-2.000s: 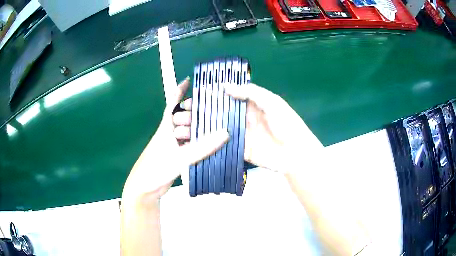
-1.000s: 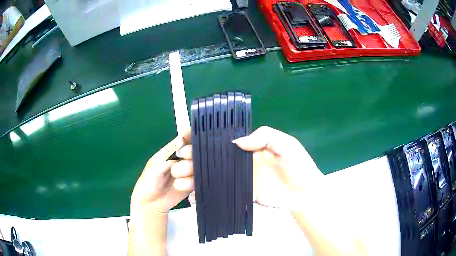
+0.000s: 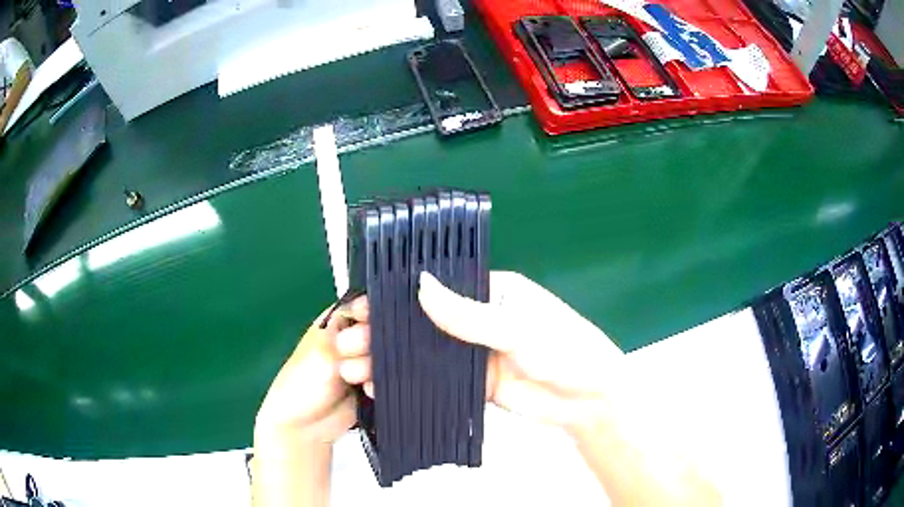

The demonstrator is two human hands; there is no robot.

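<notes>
A stack of black phone middle frames (image 3: 426,347) stands upright in front of me, side walls facing me as parallel dark stripes with small slots near the top. My left hand (image 3: 322,376) holds the stack from the left, fingers against its side. A frame at the stack's left edge is slightly splayed from the others at its lower end. My right hand (image 3: 515,347) grips the right side, thumb lying across the front of the side walls. The palms are overexposed.
A loose single frame (image 3: 454,89) lies on the far ledge. A red tray (image 3: 555,117) at top right holds frames and a blue-and-white packet (image 3: 694,40). Rows of frames (image 3: 833,366) stand at right. A white strip (image 3: 332,208) crosses the green surface (image 3: 615,228).
The stack has moved lower in the picture and turned from a tilt. The left thumb has left its front. The right thumb reaches further across, and a frame now splays at the left.
</notes>
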